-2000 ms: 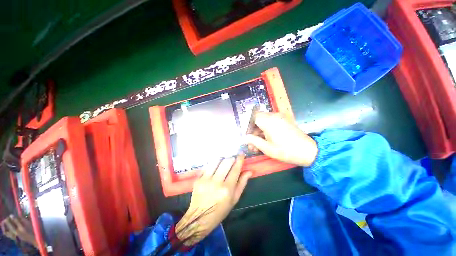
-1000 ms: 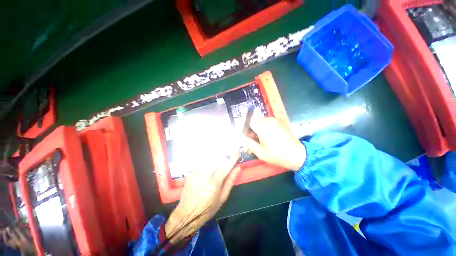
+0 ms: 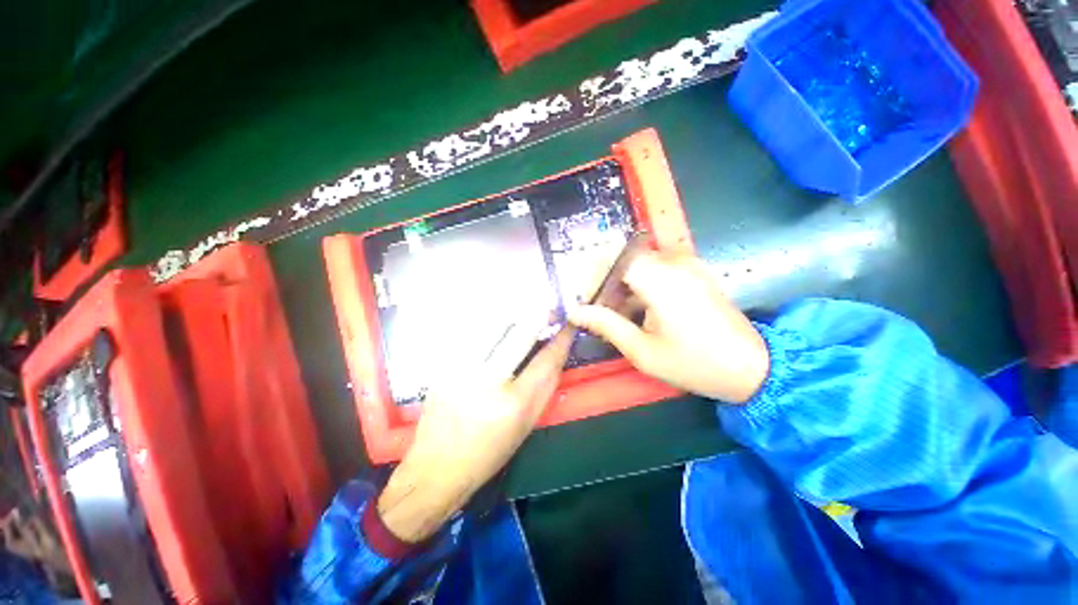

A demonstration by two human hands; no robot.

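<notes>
An opened tablet unit [image 3: 390,266] lies in a red foam tray [image 3: 352,343] in front of me. Its battery pack [image 3: 461,284] glares white. The main board [image 3: 588,219] is at the tablet's right end. My right hand [image 3: 689,325] is over the board and holds a thin brownish tool [image 3: 617,270] between thumb and fingers, tilted. My left hand [image 3: 479,425] reaches over the tray's near edge, its fingertips at the border of battery and board, close to the right thumb. What the left fingertips touch is hidden by glare; I cannot tell if they hold anything.
A blue parts bin [image 3: 816,130] with tiny bluish glints stands at the upper right. Red trays stand stacked at the left [image 3: 177,437] and right [image 3: 1017,177]. Another red tray [image 3: 556,33] is cut off at the top. A white-flecked strip [image 3: 473,148] crosses the dark green surface.
My left hand has moved up and right across the tablet, its fingers now near the right thumb. The tool in my right hand leans more to the right. The view has shifted slightly.
</notes>
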